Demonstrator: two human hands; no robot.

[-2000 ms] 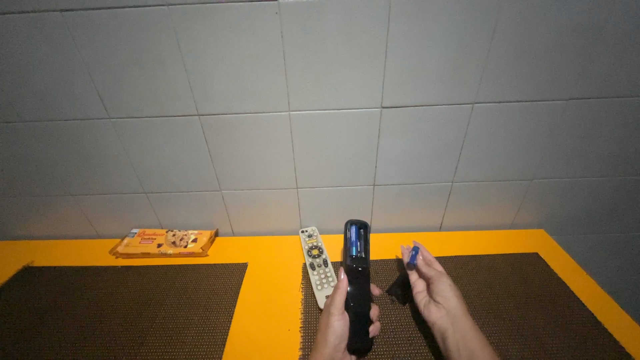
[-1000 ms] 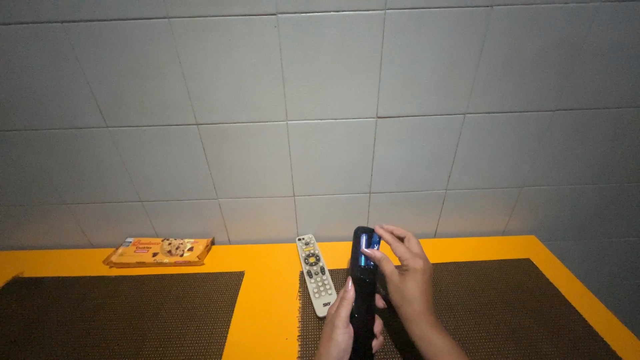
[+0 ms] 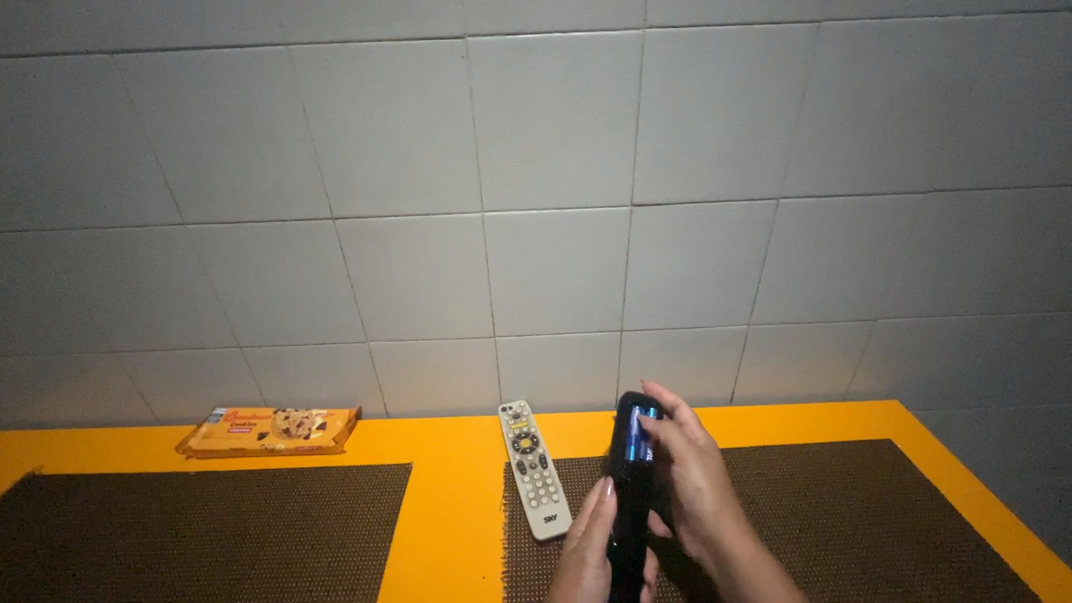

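Observation:
My left hand [image 3: 590, 548] is wrapped around the lower part of a black remote control [image 3: 630, 511], held upright with its battery compartment uncovered. Blue batteries [image 3: 641, 434] show in the compartment at its top end. My right hand [image 3: 691, 469] has its thumb on the batteries and its fingers behind the remote's right edge. A light grey remote control [image 3: 534, 473] with a yellow-and-black button ring lies face up just left of my hands, its lower end on a woven placemat.
On the yellow table [image 3: 444, 502], an orange cookie packet [image 3: 268, 431] lies at the back left. One brown woven placemat [image 3: 209, 536] is at the left, another brown placemat [image 3: 846, 519] under my hands. A grey tiled wall [image 3: 553, 268] stands behind the table.
Two seconds ago my right hand held a blue battery apart from the black remote. It has moved left to the battery compartment, and its thumb is now on the batteries there.

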